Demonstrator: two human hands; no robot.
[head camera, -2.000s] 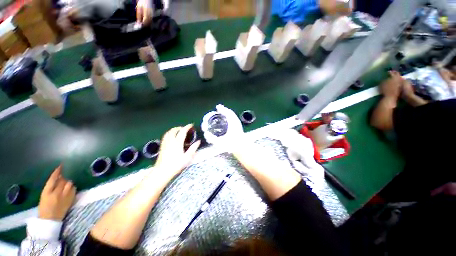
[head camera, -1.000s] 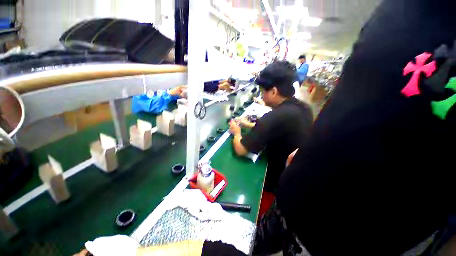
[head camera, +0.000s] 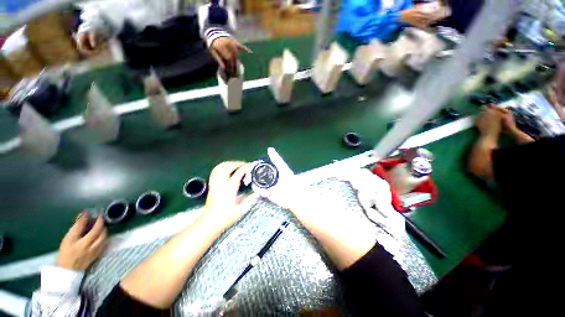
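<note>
A round black lens-like unit (head camera: 264, 175) with a pale ring is held over the belt's near edge. My right hand (head camera: 282, 182), in a white glove, holds it from below and the right. My left hand (head camera: 224, 189) is at its left side, fingers bent, with white material at the fingertips; whether it grips the unit is unclear. A thin black stick with a pale band (head camera: 256, 260) lies on the silvery bubble wrap (head camera: 291, 272) under my forearms.
More lens units (head camera: 195, 187) stand on the green belt (head camera: 204, 145). Open cartons (head camera: 284, 77) line its far side; a person's hand touches one. Another hand (head camera: 82, 241) is at left. A red tray (head camera: 396, 186) with a bottle, a black rod (head camera: 424, 235) and a slanting post (head camera: 446, 80) are at right.
The view has swung back down from the side to the belt. Both my hands are now in view around a lens unit. A hand across the belt now touches a carton.
</note>
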